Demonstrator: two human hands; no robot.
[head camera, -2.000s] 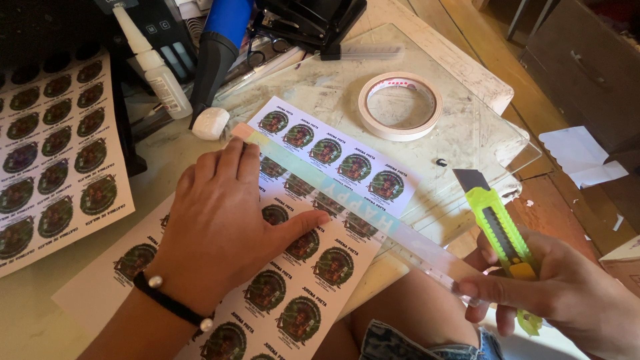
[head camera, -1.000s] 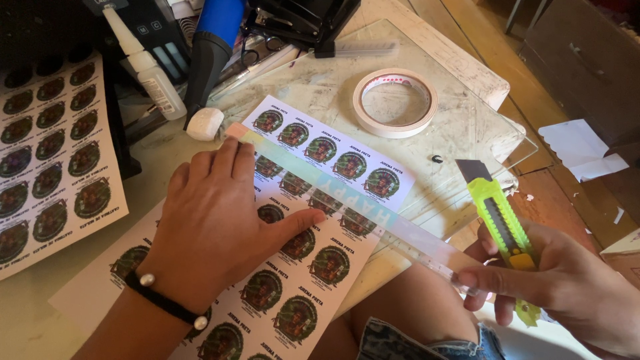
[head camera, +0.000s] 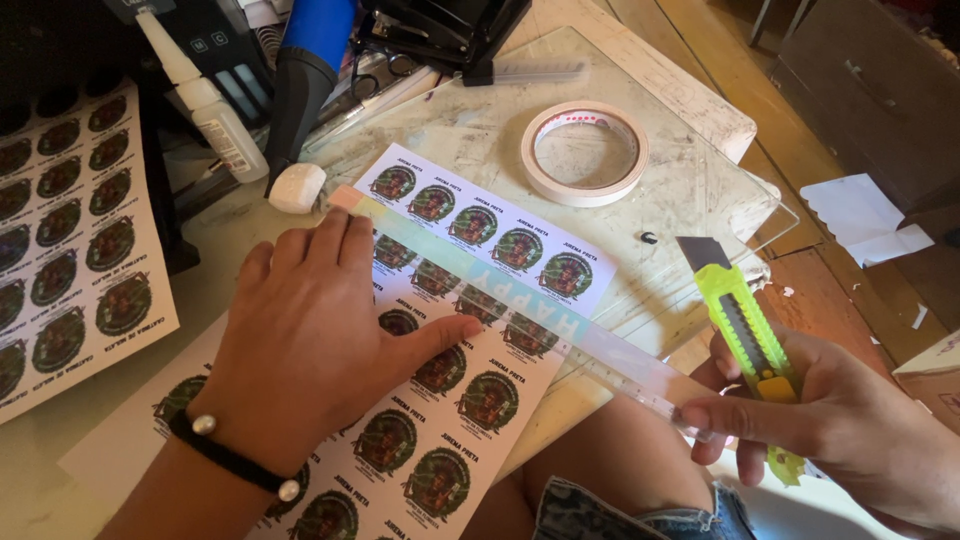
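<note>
A translucent pastel ruler (head camera: 525, 296) lies diagonally across a sheet of printed round labels (head camera: 487, 401), just below its top row. My left hand (head camera: 315, 345) rests flat on the sheet, fingertips at the ruler's upper left end, thumb spread out over the labels. With thumb and fingers my right hand (head camera: 795, 420) pinches the ruler's lower right end, and it also holds a lime-green snap-off utility knife (head camera: 750, 337), blade out and pointing up. The sheet lies partly on a glass plate (head camera: 480, 135). Another paper shows beneath my left forearm.
A roll of masking tape (head camera: 585, 193) lies on the glass behind the sheet. Another label sheet (head camera: 67, 247) is at the left. Behind are a glue bottle (head camera: 225, 135), a white lump (head camera: 297, 187), a blue and black tool (head camera: 307, 67), scissors (head camera: 365, 84) and a black device (head camera: 442, 30).
</note>
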